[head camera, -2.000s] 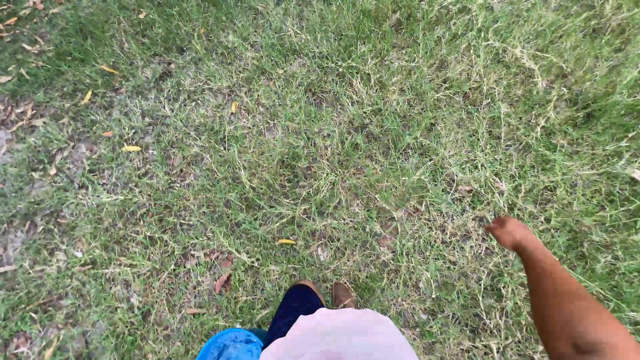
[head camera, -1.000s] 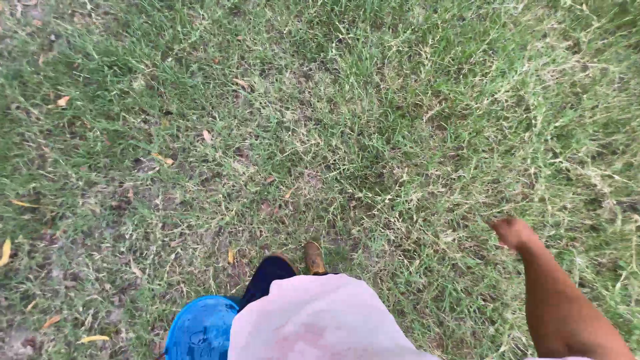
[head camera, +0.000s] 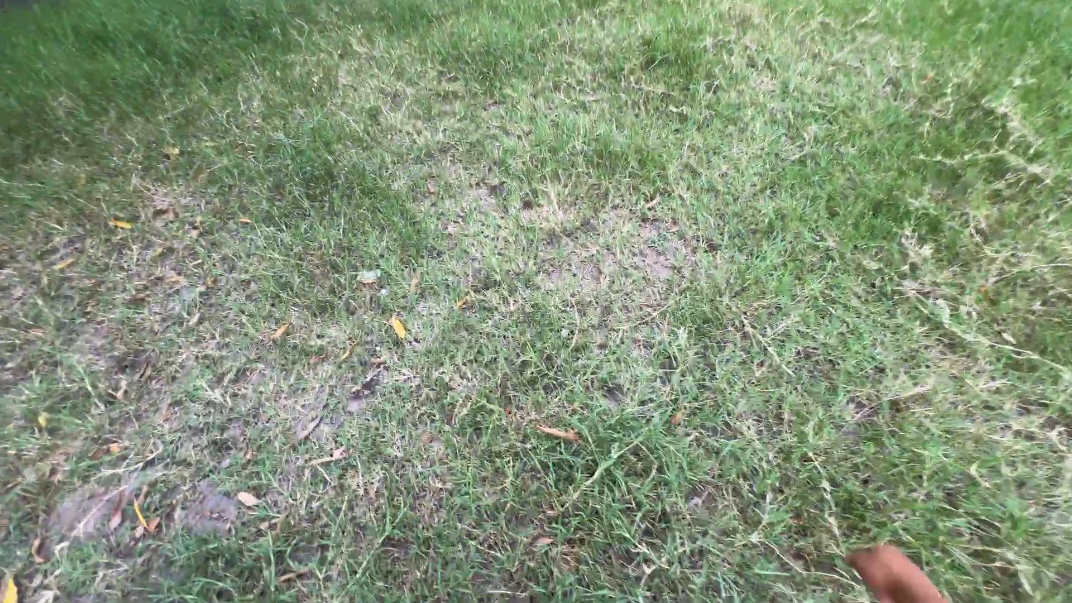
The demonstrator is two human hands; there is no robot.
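Note:
Only a small part of my right hand (head camera: 894, 573) shows, at the bottom edge toward the right, above the grass (head camera: 653, 469). It is blurred and cut off by the frame, so its fingers cannot be made out, nor whether anything is in them. My left hand is outside the view.
Patchy grass covers the ground, with bare soil (head camera: 205, 507) at the lower left and thin dry soil near the middle. Fallen leaves lie about, among them a yellow leaf (head camera: 398, 327) and a brown leaf (head camera: 559, 434). Longer pale stems (head camera: 988, 335) spread at the right.
The view has tilted up and forward. The blue object, the light-coloured clothing and the shoes seen at the bottom before are out of frame, and less of my right arm shows.

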